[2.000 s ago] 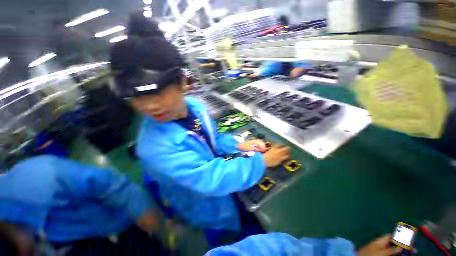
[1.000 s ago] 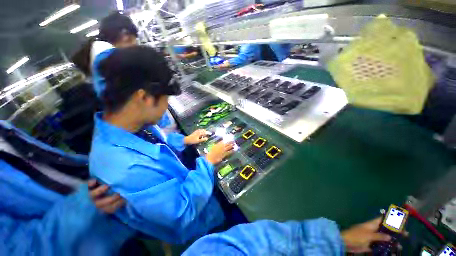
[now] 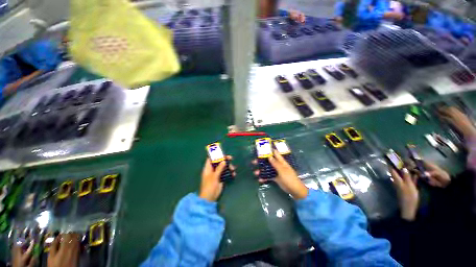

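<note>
My left hand (image 3: 211,180) holds a keypad phone (image 3: 215,152) upright over the green bench, its yellow-framed screen lit white. My right hand (image 3: 284,174) has its fingers on a second keypad phone (image 3: 265,148), also lit, at the left end of a clear blister tray (image 3: 271,208). Another phone with a lit screen (image 3: 282,146) lies just right of it, partly behind my fingers. More yellow-framed phones (image 3: 334,140) lie in the tray to the right.
A metal post (image 3: 240,68) stands ahead, a red stick (image 3: 246,134) at its foot. A yellow pouch (image 3: 122,44) hangs upper left. White boards (image 3: 261,99) carry phones and trays. Another tray (image 3: 117,219) is at left. Other people's hands work at both sides (image 3: 409,193).
The view has swung from the left neighbour to the bench in front. Both my hands now show; the left still holds a lit phone, and the right has come into view on another.
</note>
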